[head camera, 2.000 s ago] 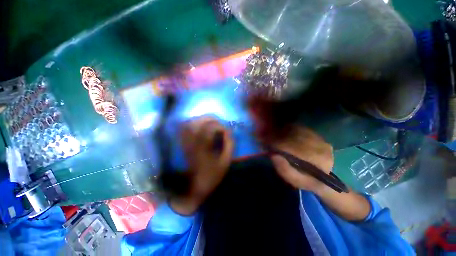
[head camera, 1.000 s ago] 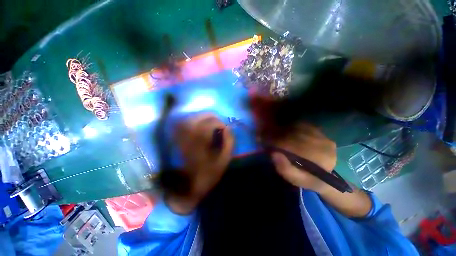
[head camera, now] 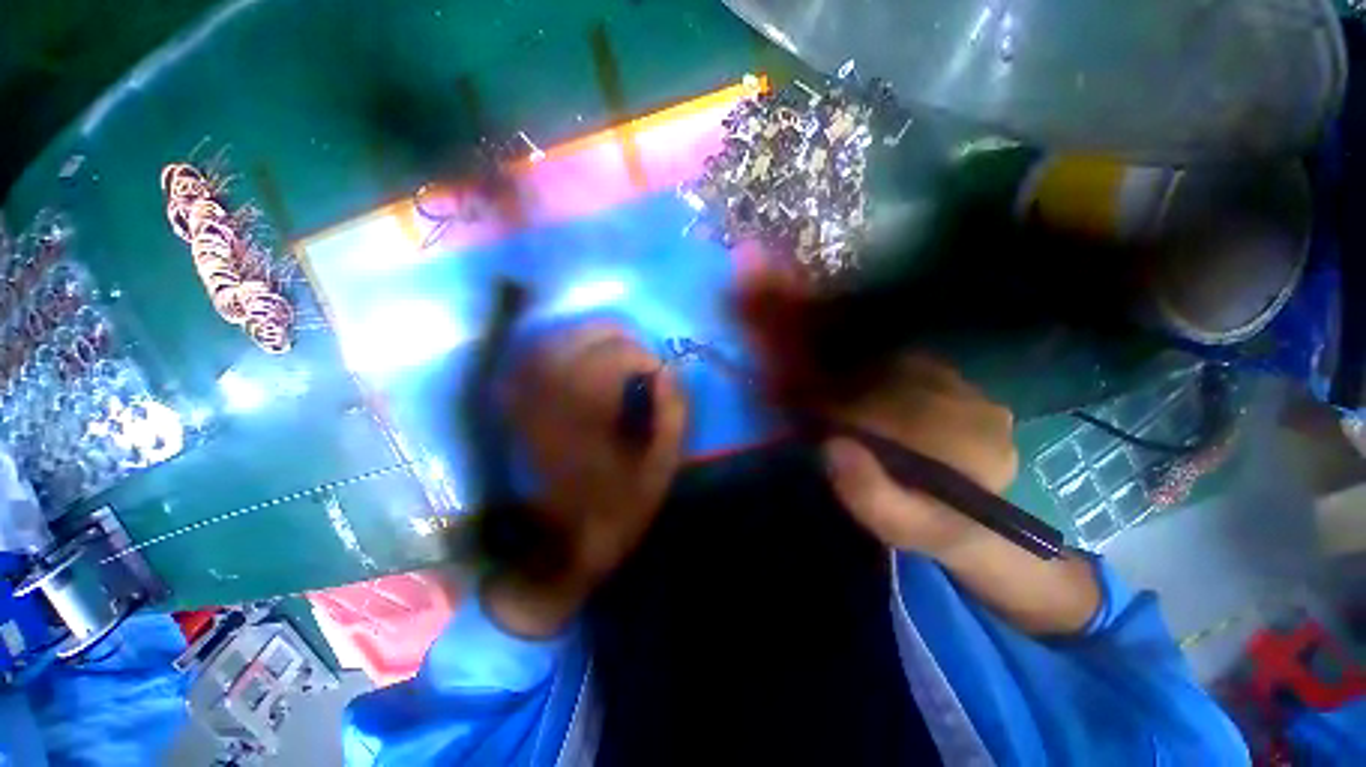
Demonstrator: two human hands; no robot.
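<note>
My left hand (head camera: pixel 592 435) is blurred over the mat, fingers curled, with a dark spot on it. Whether it grips anything is unclear. A small thin wire-like piece (head camera: pixel 688 349) shows between the hands; I cannot tell what holds it. My right hand (head camera: pixel 929 450) holds a long dark pen-like tool (head camera: pixel 966 498); its tip is hidden in blur. The blue-and-pink mat (head camera: pixel 450 300) has strong glare. A heap of small metal parts (head camera: pixel 794 173) lies at its far right corner. Copper-coloured rings (head camera: pixel 225 267) lie overlapped left of the mat.
Silvery rings (head camera: pixel 68 375) spread at far left, above a wire spool (head camera: pixel 87 596). A large clear cone (head camera: pixel 1079 68) hangs at upper right, above a round tub (head camera: pixel 1231 255). A clear gridded tray (head camera: pixel 1101 472) lies lower right. Dark blurs cover areas beside both hands.
The bench, mat, rings and parts have shifted left and slightly up in the picture. Both hands stay nearly in place. The right hand still holds the dark tool, and the thin wire-like piece shows more clearly.
</note>
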